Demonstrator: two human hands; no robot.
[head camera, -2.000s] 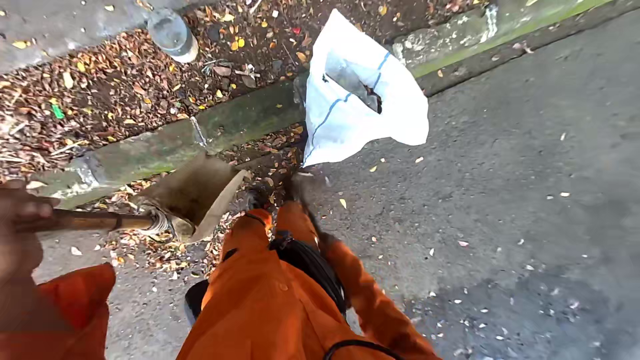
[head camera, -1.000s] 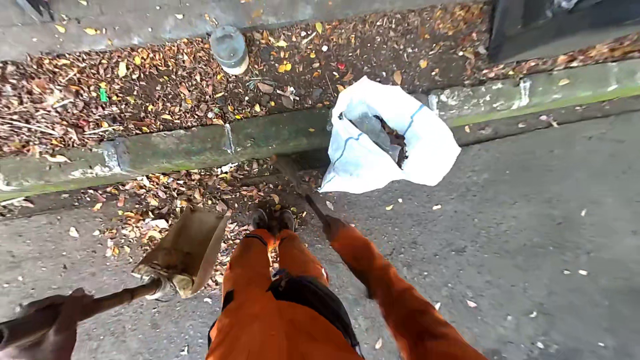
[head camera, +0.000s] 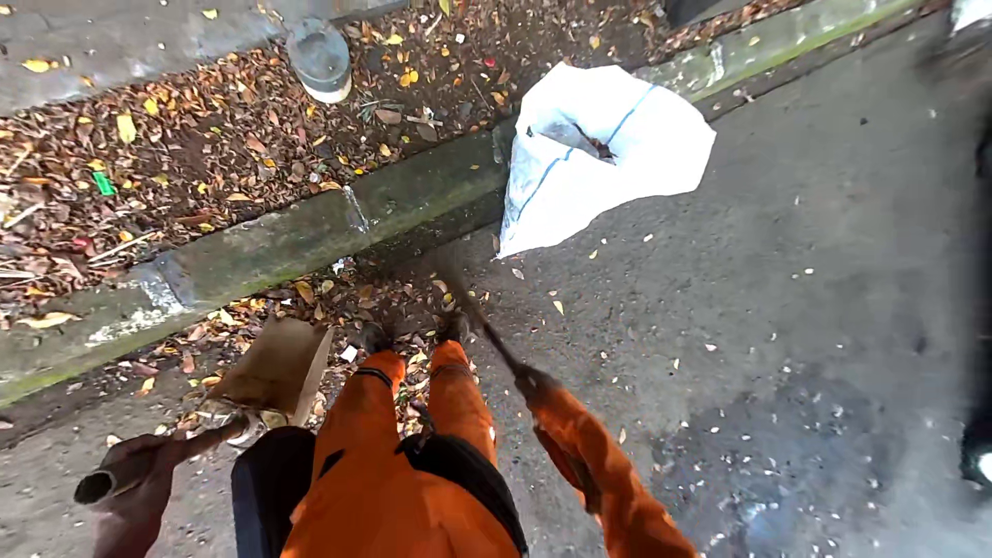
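My left hand (head camera: 139, 473) grips the handle of a dustpan (head camera: 275, 368), whose pan rests among dry leaves on the pavement left of my feet. My right hand (head camera: 535, 380), at the end of an orange sleeve, holds the thin handle of a tool (head camera: 492, 333); its far end is blurred near the kerb, so its kind cannot be told. Beyond that end, a white woven sack (head camera: 612, 147) with blue stripes stands against the kerb, its mouth partly open with dark debris inside. Fallen leaves (head camera: 310, 294) lie along the gutter.
A mossy concrete kerb (head camera: 271, 240) runs diagonally across the view. Behind it are leaf-covered soil, a grey cylindrical container (head camera: 319, 62) and a green scrap (head camera: 104, 184). Grey asphalt (head camera: 736, 310) spreads to the right. Part of a dark object shows at the right edge.
The dustpan was held raised two seconds ago and is now lower, beside my feet. My right arm has come out to the right, with its tool now visible. The view has turned.
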